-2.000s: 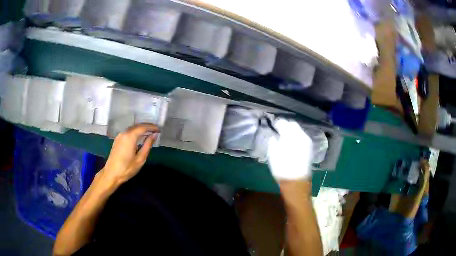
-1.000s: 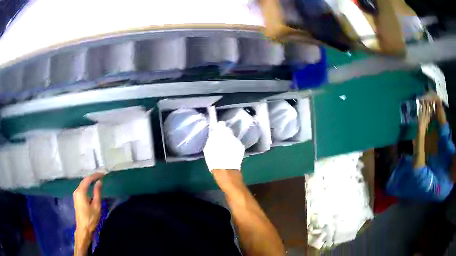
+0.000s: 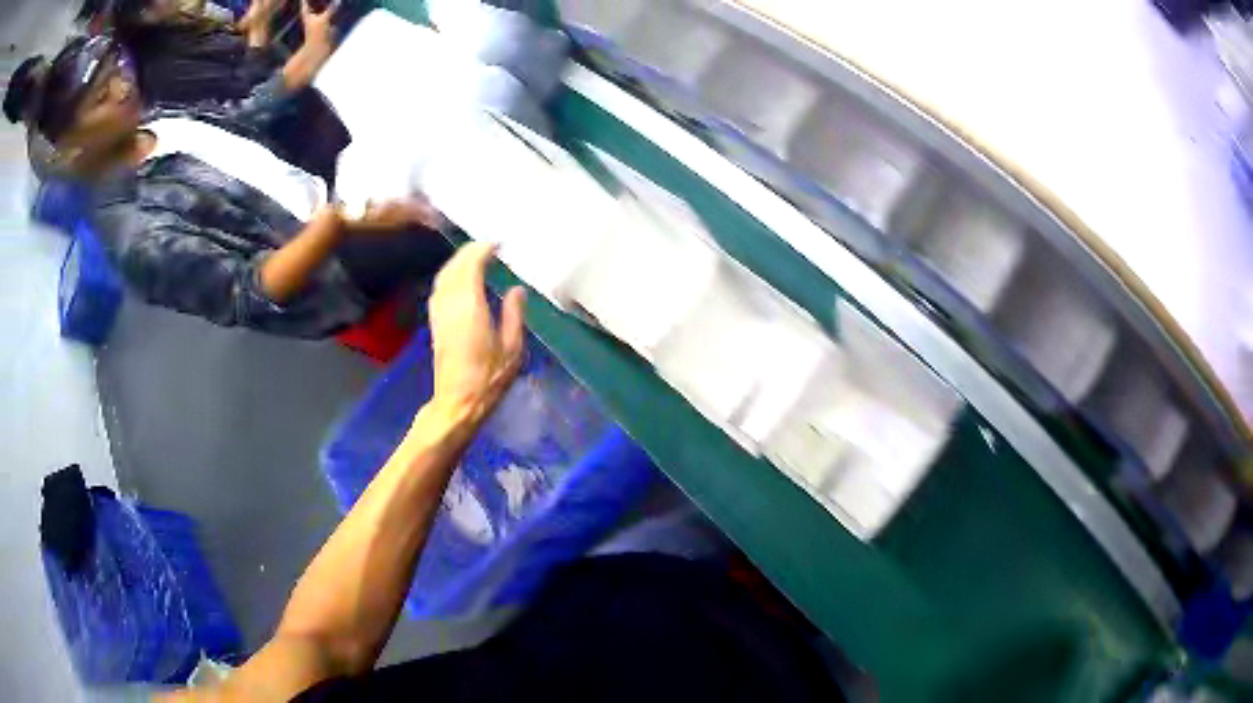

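Observation:
A tight row of open white retail cartons runs diagonally along the green bench, from the upper left to the middle right. The nearest carton at the row's right end has a raised flap. The far end of the row is blurred white. My left hand is bare, with fingers apart and nothing in it, raised beside the front edge of the row near its upper part. My gloved right hand is not in view. The contents of the cartons are too blurred to tell.
A blue crate with clear plastic scraps stands on the floor below my left forearm. A seated person is at the upper left. A metal rail runs behind the row, then grey-white boxes below the white shelf. Blue bags lie lower left.
The view has swung to the left. My left hand has moved up along the row. My gloved right hand and the cartons with bagged units have left the picture.

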